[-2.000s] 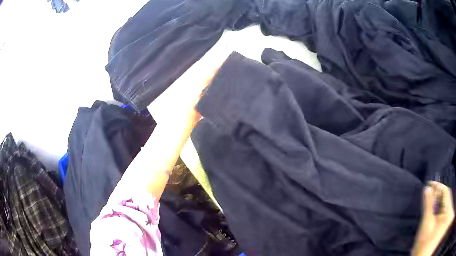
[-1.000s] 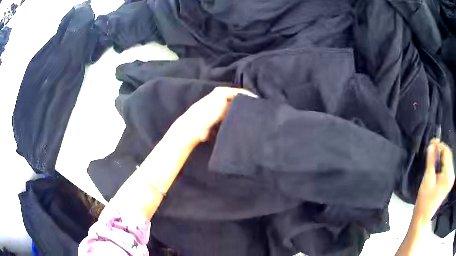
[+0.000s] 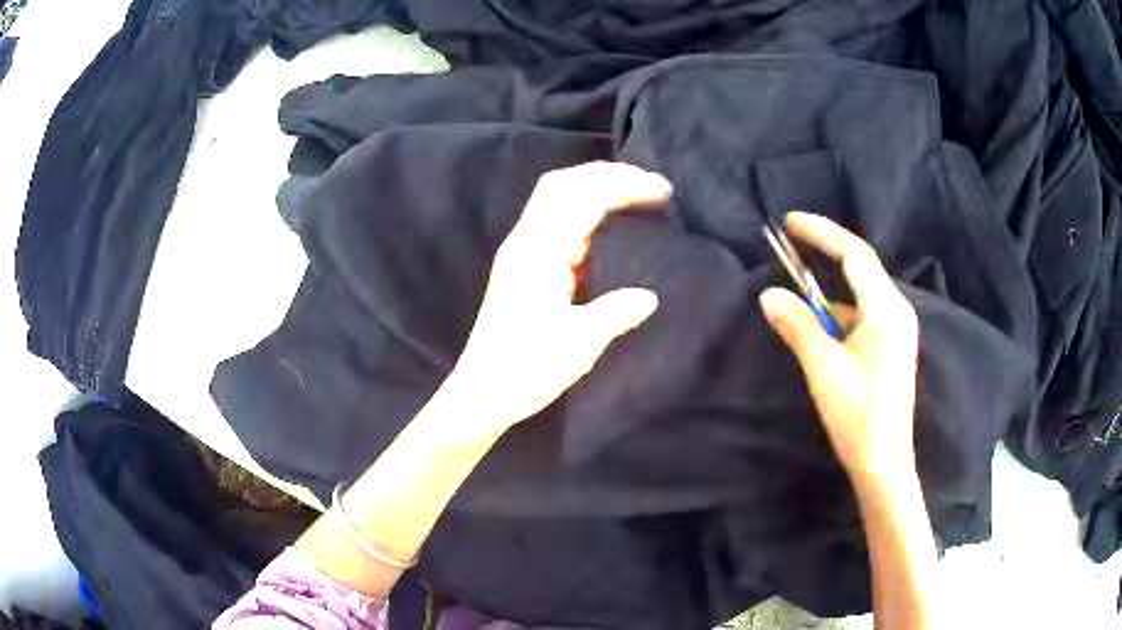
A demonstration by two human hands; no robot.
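Note:
A dark garment (image 3: 492,455) lies spread on the white table in front of me, with a small stitched rectangle of the same cloth at its upper right. My left hand (image 3: 560,289) is over the middle of the garment, thumb and fingers apart, holding nothing. My right hand (image 3: 861,320) is to its right and holds thread snips (image 3: 806,283) with pale blades and a blue grip. The blades point up and left, near the lower edge of the stitched rectangle. I cannot tell if they touch the cloth.
A heap of dark garments (image 3: 738,31) runs along the back and right. A dark sleeve-like piece (image 3: 105,222) lies at the left on the white table (image 3: 228,283). Dark cloth (image 3: 135,505) hangs at the lower left by a bit of blue edge (image 3: 89,596).
My left hand has let go of the sleeve end, and the garment lies flatter. My right hand has moved left from the right edge, bringing the snips over the garment.

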